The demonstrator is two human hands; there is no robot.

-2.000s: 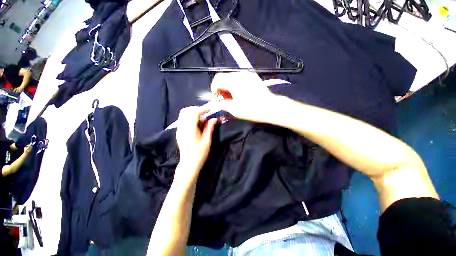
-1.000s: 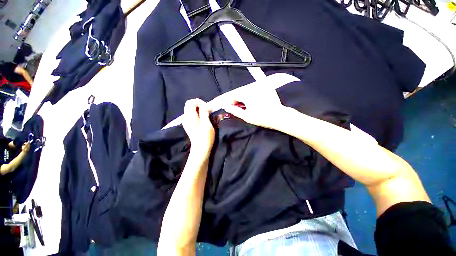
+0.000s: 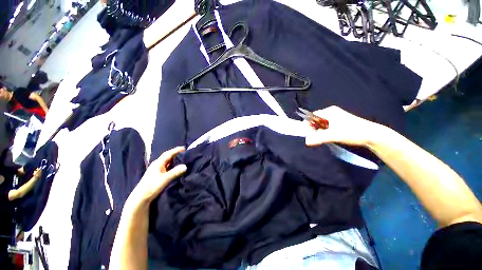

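A dark navy blazer [image 3: 248, 195] lies over the table edge and my lap, its dark lining and reddish neck label showing and its white collar trim [image 3: 232, 124] spread in an arc. My left hand [image 3: 161, 174] is at the collar's left side, thumb and fingers on the cloth. My right hand [image 3: 343, 126] is at the collar's right side with small reddish snips [image 3: 315, 120] in it, the metal tips pointing up and left. Whether its fingers also pinch the trim is unclear.
A black hanger [image 3: 243, 89] lies on another navy blazer [image 3: 338, 74] beyond. A smaller-looking blazer [image 3: 108, 195] lies at left, dark garments [image 3: 113, 79] behind it. Hangers [image 3: 380, 21] are heaped far right. A person [image 3: 26, 100] is at far left.
My hands have moved apart from the neck label, the left to the left and down, the right to the right. The collar is spread wider and the label and snips now show clearly.
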